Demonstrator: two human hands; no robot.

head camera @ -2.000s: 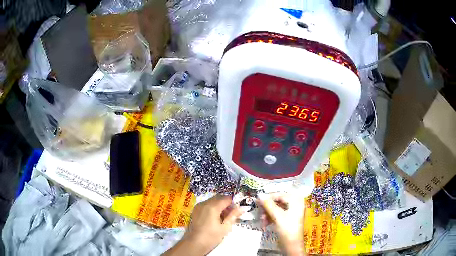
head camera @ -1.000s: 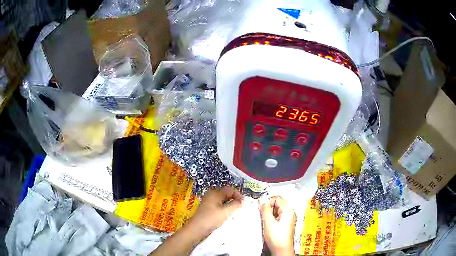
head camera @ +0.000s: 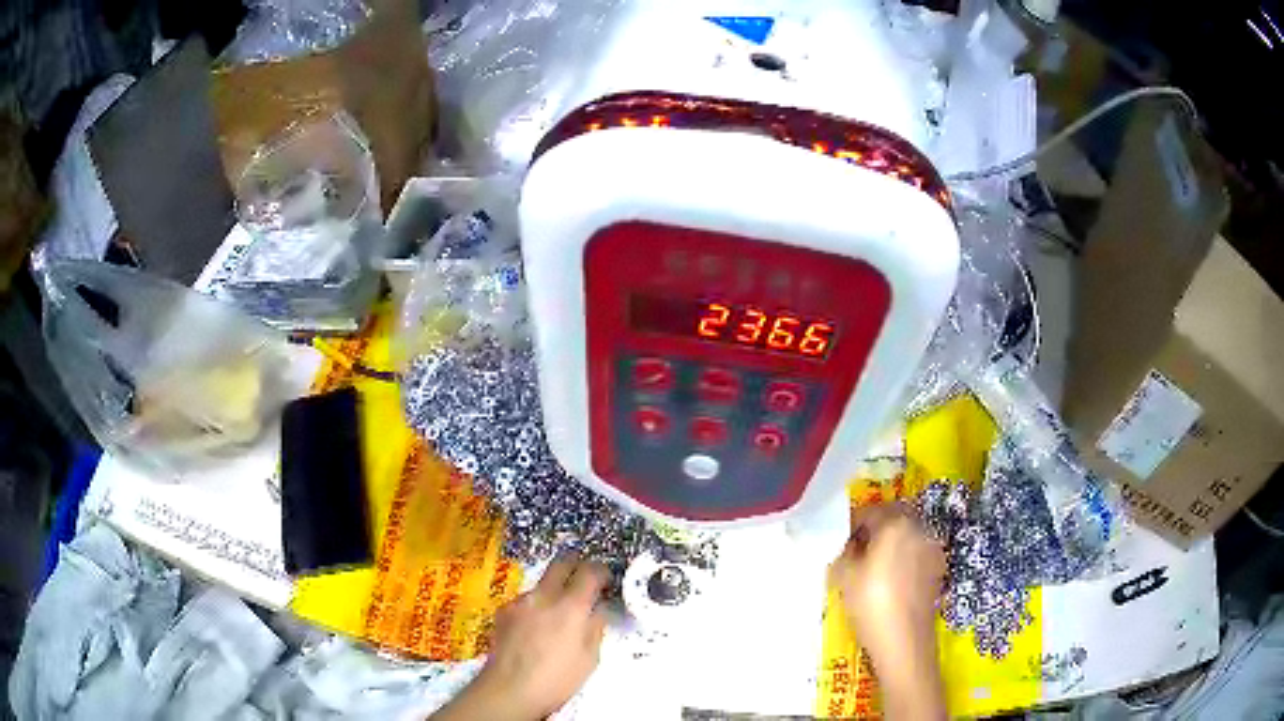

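Observation:
The white snap button machine point(head camera: 732, 183) stands in the middle, its red panel showing 2366. The round metal lower die point(head camera: 662, 583) shows below its head, with no cloth visible on it. My left hand point(head camera: 546, 637) is left of the die, fingertips at the lower edge of the left pile of snap parts point(head camera: 486, 437). My right hand point(head camera: 893, 575) is right of the die, fingertips down at the left edge of the right pile of snap parts point(head camera: 1000, 556). The fingertips are too small and blurred to show whether either hand holds a part.
Yellow plastic sheet point(head camera: 439, 563) lies under both piles. A black smartphone point(head camera: 325, 482) and a tied clear bag point(head camera: 176, 380) are on the left. White garments point(head camera: 183, 627) lie at the front left. A brown cardboard box point(head camera: 1197, 409) stands at the right.
My hands have moved apart from the die, the left to the left pile and the right to the right pile. The counter went from 2365 to 2366. The view has shifted slightly.

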